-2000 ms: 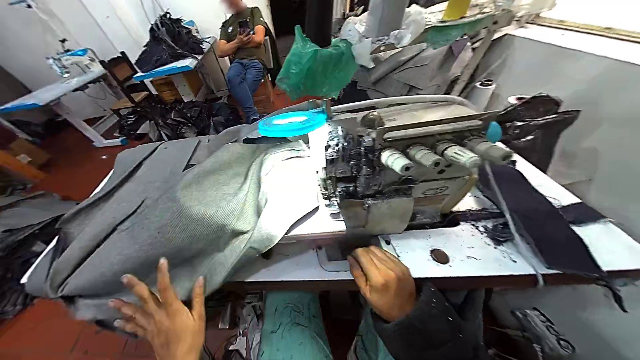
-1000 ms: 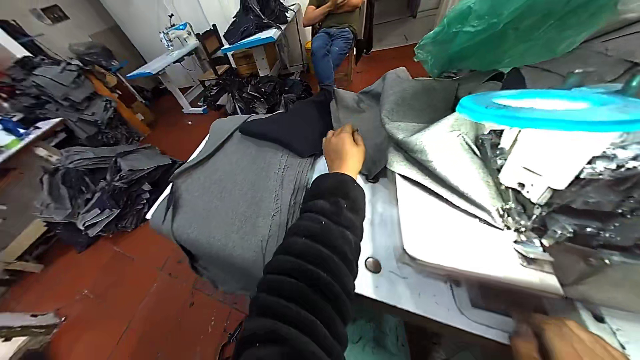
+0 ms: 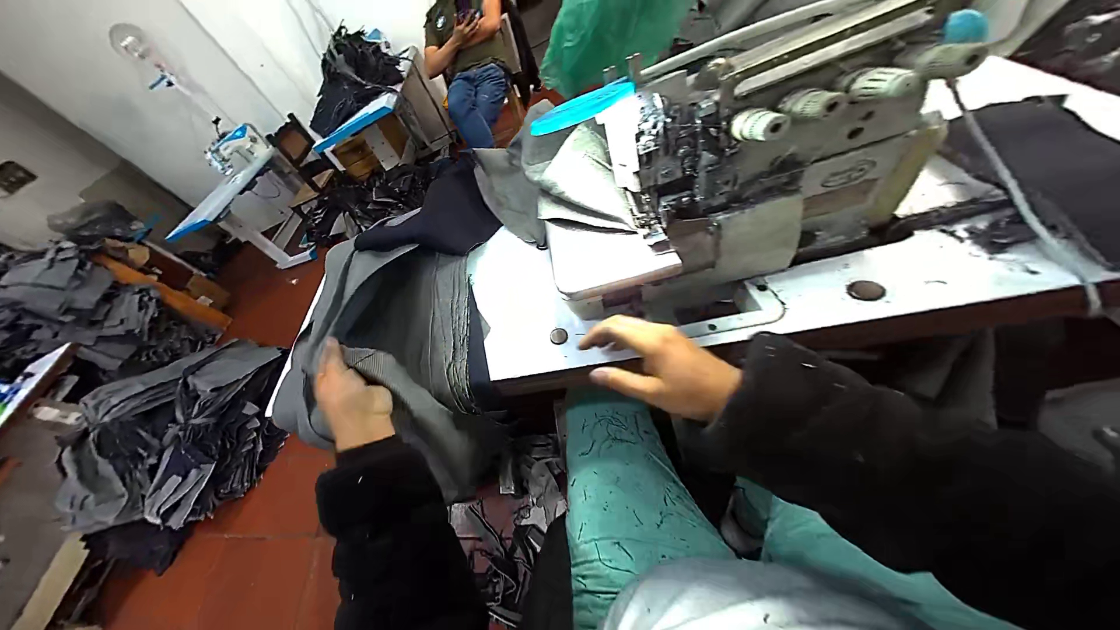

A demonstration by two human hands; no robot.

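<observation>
My left hand grips the edge of a grey knit fabric piece, lifting it from the stack of cut fabric at the table's left end. My right hand is over the front edge of the white table, fingers apart, with nothing in it. Beyond it stands an overlock sewing machine with a blue ring-shaped lamp or guard. Light grey fabric lies beside the needle area. A dark navy fabric piece rests across the back of the stack.
A tied bundle of grey cut pieces and another heap of fabric are at the left. Another sewing machine stands on a table behind. A seated person is at the back. Dark fabric lies right of the machine.
My left hand has moved from the dark fabric at the back of the table to the stack's near left side, and a grey piece is now raised. The view has swung back right.
</observation>
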